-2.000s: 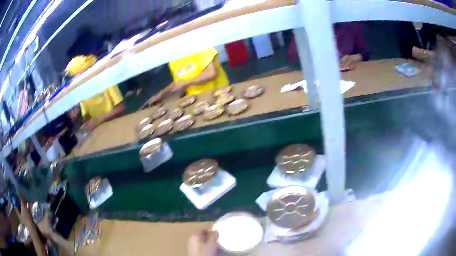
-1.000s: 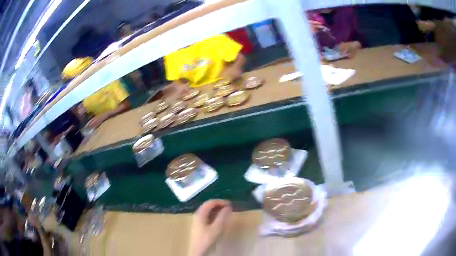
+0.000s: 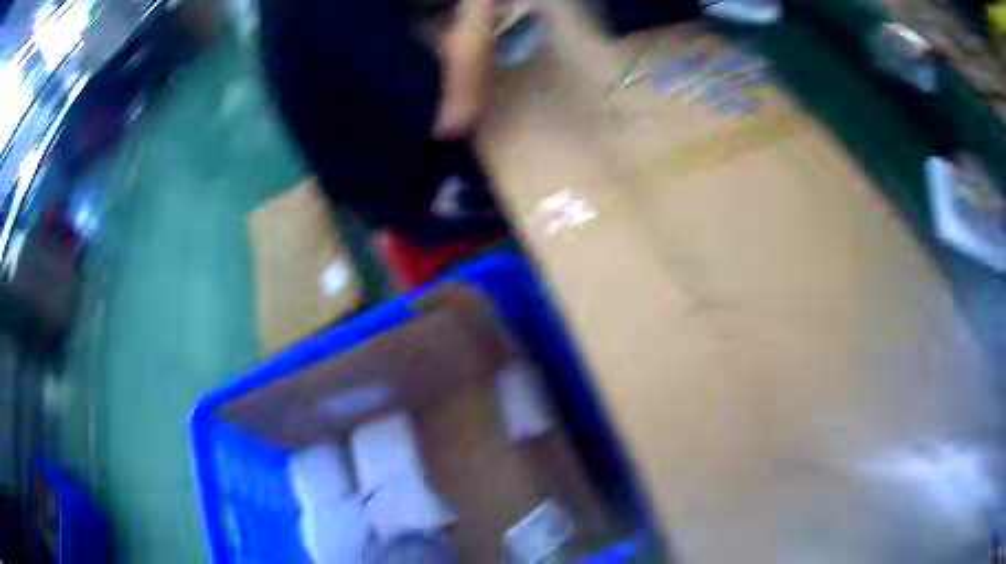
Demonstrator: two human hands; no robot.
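Observation:
A blue crate (image 3: pixel 364 342) stands at the lower centre, beside the bench's near edge. It has brown cardboard inside. White wrapped bundles (image 3: pixel 386 468) lie in it at the left, and smaller white pieces lie at its right side. A round greyish thing (image 3: pixel 410 546) shows at the bottom edge; blur hides what it is. Neither of my hands is in the picture.
The tan bench (image 3: pixel 761 331) runs along the right, with a heap of small silvery-blue parts (image 3: pixel 712 77) at its far end. A person in dark clothes (image 3: pixel 364 99) sits beyond the crate. Brown cardboard (image 3: pixel 298 270) lies on the green floor. A plate (image 3: pixel 971 209) is at far right.
The view has swung left and down from the belt and covers to the floor and blue crate. The hand seen over the bench earlier is out of view.

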